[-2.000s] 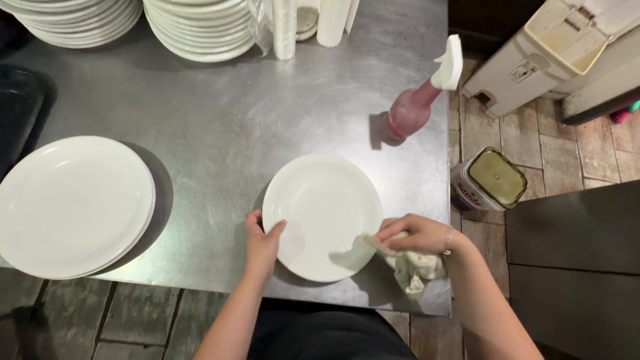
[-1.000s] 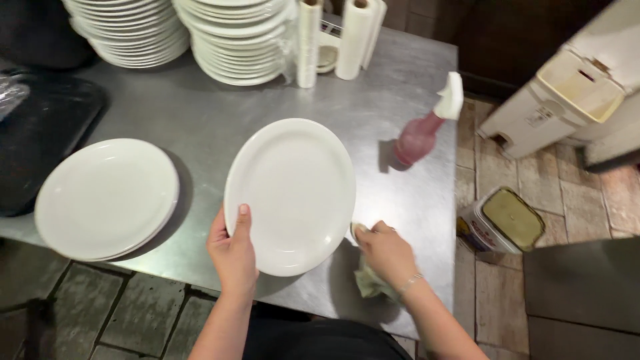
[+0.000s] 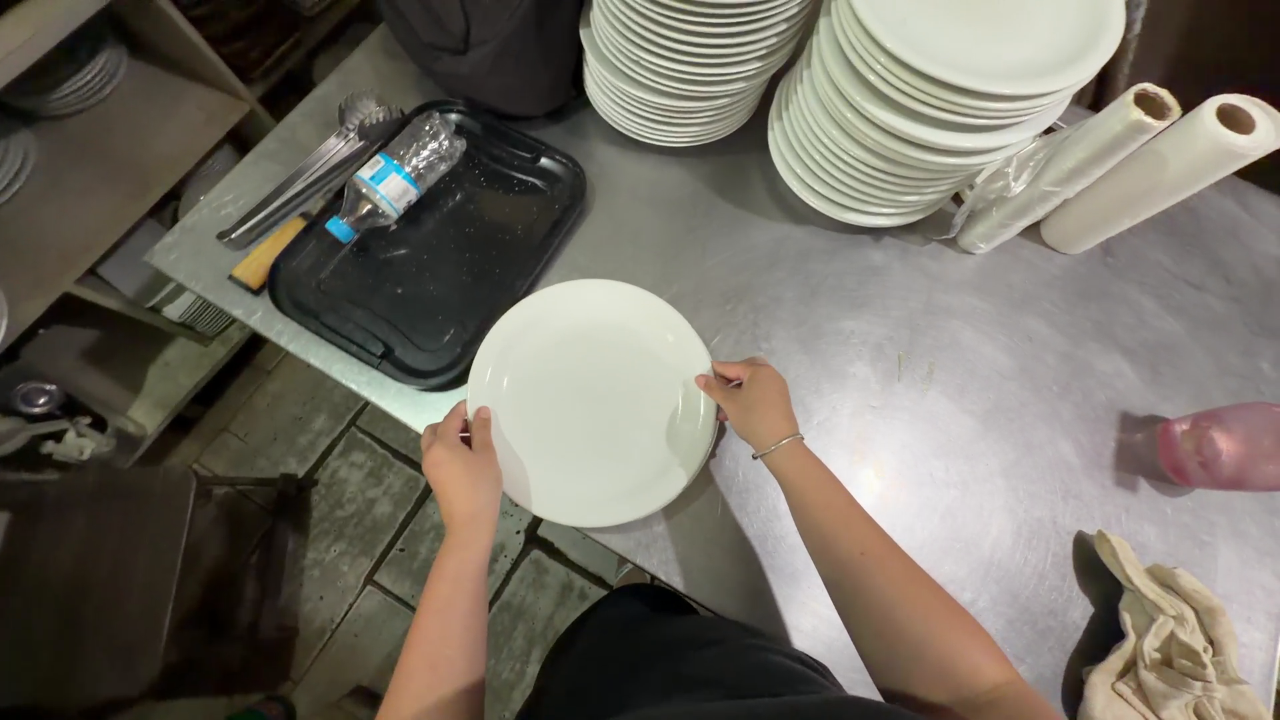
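A round white plate [image 3: 592,400] is gripped at its rim by both my hands, near the front edge of the steel table. My left hand [image 3: 466,470] has its thumb on the plate's left rim. On the right rim, my right hand [image 3: 752,402] pinches the plate between thumb and fingers. Whether other plates lie under it cannot be told. The beige cloth [image 3: 1165,640] lies crumpled on the table at the lower right, apart from my hands. A pink spray bottle [image 3: 1220,447], partly out of view, is at the right edge.
Just left of the plate, a black tray [image 3: 430,270] holds a plastic bottle [image 3: 395,178]; metal utensils [image 3: 310,180] lie by its left side. Two stacks of white plates [image 3: 680,70] [image 3: 880,130] and plastic wrap rolls [image 3: 1150,175] stand behind. Shelves with plates [image 3: 130,130] are at left.
My right hand has let go of the cloth, which now lies on the table, and holds the plate's right rim. The view has swung left.
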